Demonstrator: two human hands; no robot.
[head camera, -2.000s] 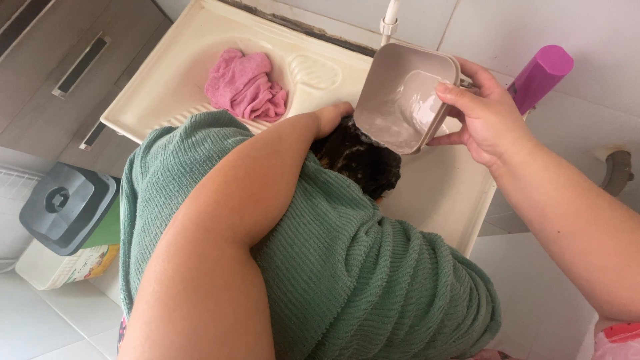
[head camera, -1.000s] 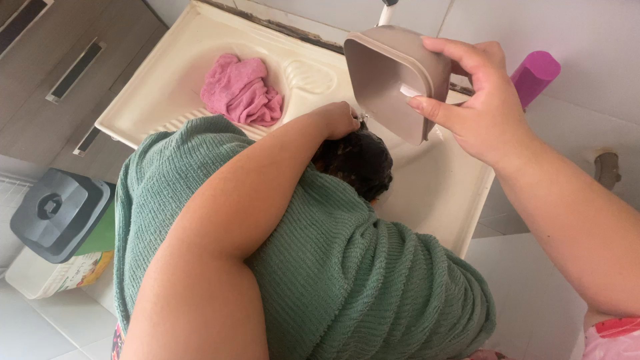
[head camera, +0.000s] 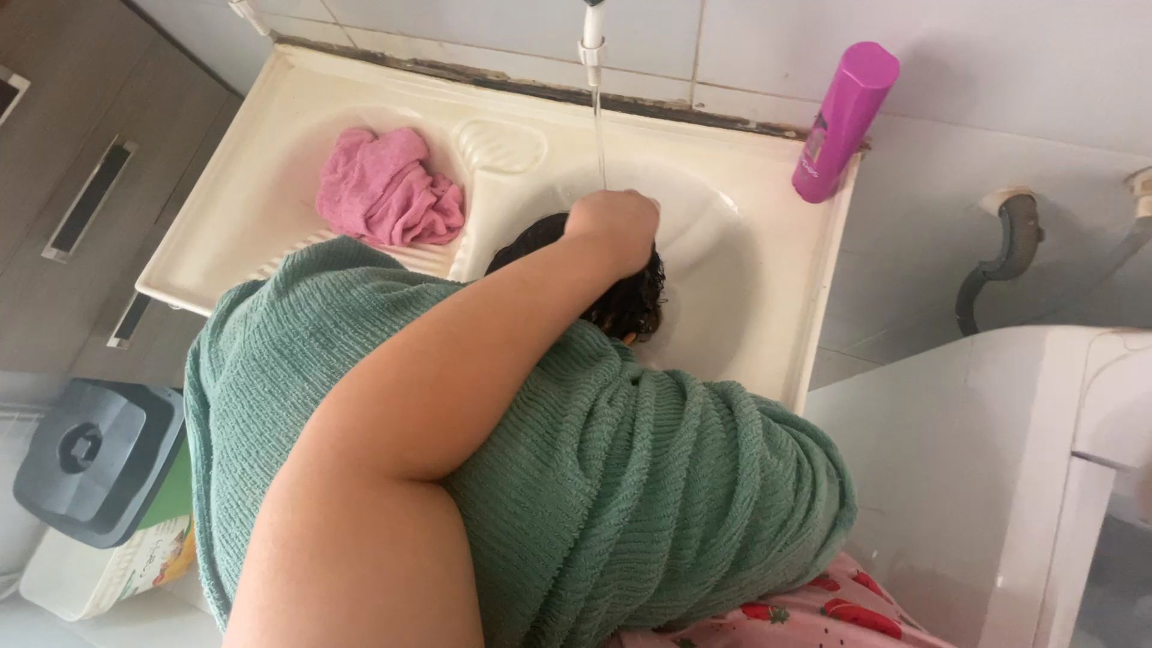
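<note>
My left arm reaches across a person draped in a green ribbed towel who bends over the sink. My left hand is at the person's wet dark hair, its fingers curled and mostly hidden, so its grip cannot be made out. A thin stream of water falls from a white tap spout just behind that hand. My right hand is out of view, and so is the grey-brown tub. A purple bottle stands on the sink's back right corner.
A crumpled pink cloth lies in the left basin. Grey drawers and a dark-lidded bin are at the left. On the right are a grey hose and a white appliance.
My right hand and the tub it held over the head have left the view. My left hand has moved right across the hair. The tap's running water now shows.
</note>
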